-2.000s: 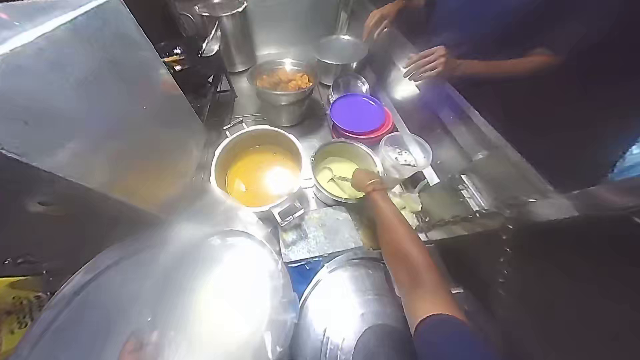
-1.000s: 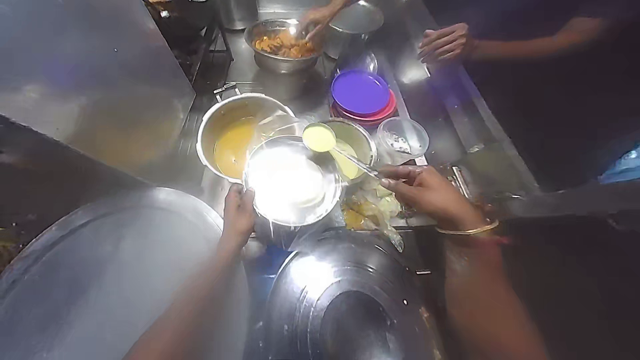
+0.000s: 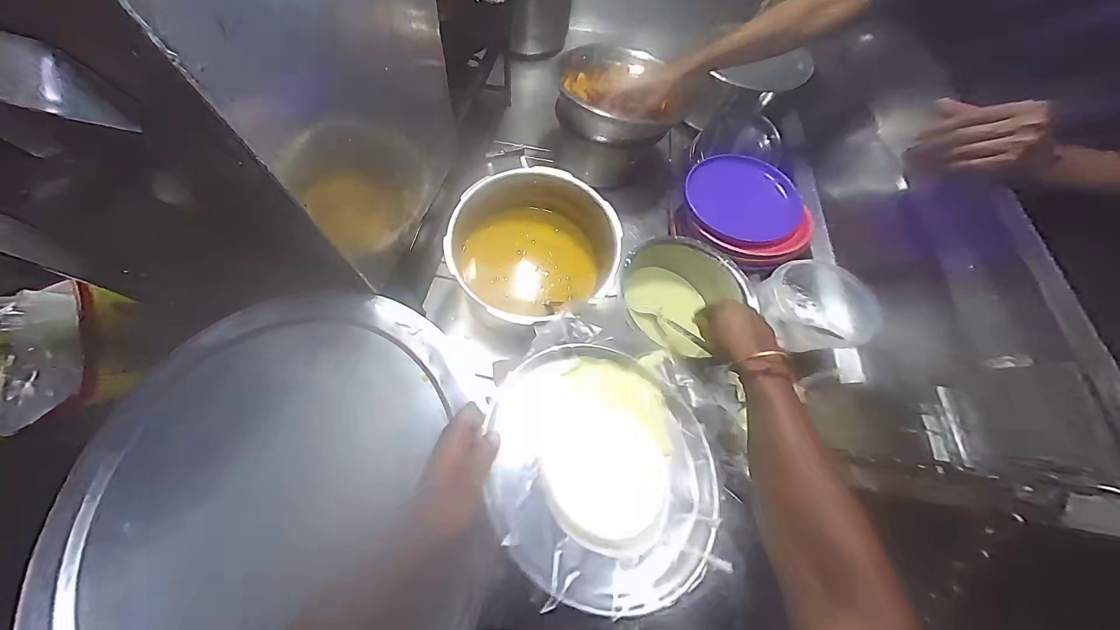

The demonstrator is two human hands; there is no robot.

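Observation:
My left hand (image 3: 464, 451) grips the left rim of a round metal plate (image 3: 691, 525), which shows strong glare and pale yellow-green batter on its upper part. Clear plastic clings about the plate. In my right hand (image 3: 739, 332) is the handle of a metal ladle (image 3: 678, 331), its bowl down in the pale green batter (image 3: 661, 302) of a steel pot (image 3: 643, 254). Left of that pot stands a larger metal pot (image 3: 458, 210) of yellow-orange liquid (image 3: 525, 254).
A big round metal lid or tray (image 3: 262, 464) fills the lower left. Purple (image 3: 744, 197) and red plates, a clear plastic tub (image 3: 822, 302) and a steel bowl of orange food (image 3: 604, 122) stand beyond. Another person's hand reaches into that bowl; their other hand (image 3: 989, 140) is at right.
The ladle, held raised over the plate with batter one second ago, is now down in the batter pot. Batter shows on the plate. The plate was not in my left hand two seconds ago.

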